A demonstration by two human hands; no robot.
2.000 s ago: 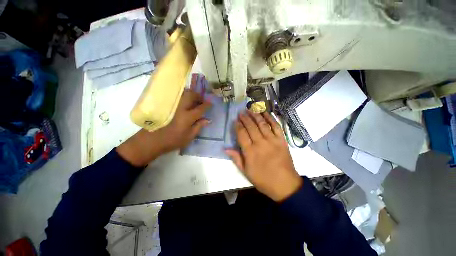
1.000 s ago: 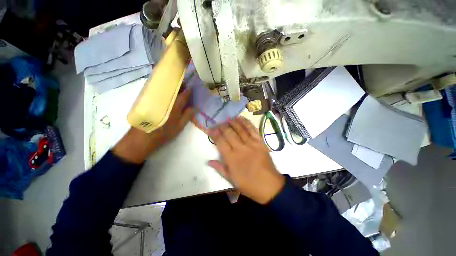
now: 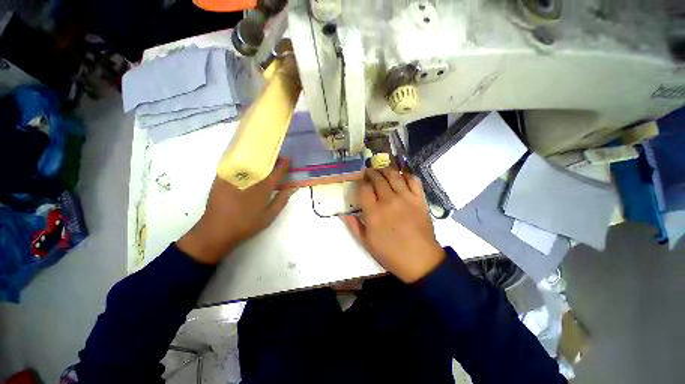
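The sewing template (image 3: 304,142) lies under the needle area of the sewing machine (image 3: 343,142), with greyish fabric showing through it. Its orange strip (image 3: 327,179) runs along the near edge, and a thin pink strip (image 3: 314,167) lies just above it. My left hand (image 3: 244,214) rests at the template's left near corner, its fingertips partly behind the yellow attachment (image 3: 259,131). My right hand (image 3: 398,217) lies flat with its fingertips at the right end of the orange strip. Whether either hand grips the template's edge is hidden.
Light grey panels (image 3: 176,82) lie at the left rear of the table (image 3: 248,266). At the right are dark pieces under a white sheet (image 3: 481,157) and grey pieces (image 3: 563,199) overhanging the edge. Scissors (image 3: 438,211) are partly hidden beside my right hand.
The template has turned from a skewed position so its orange edge now runs across, facing me. My right hand has moved right and now covers most of the scissors; my left hand remains at the left side.
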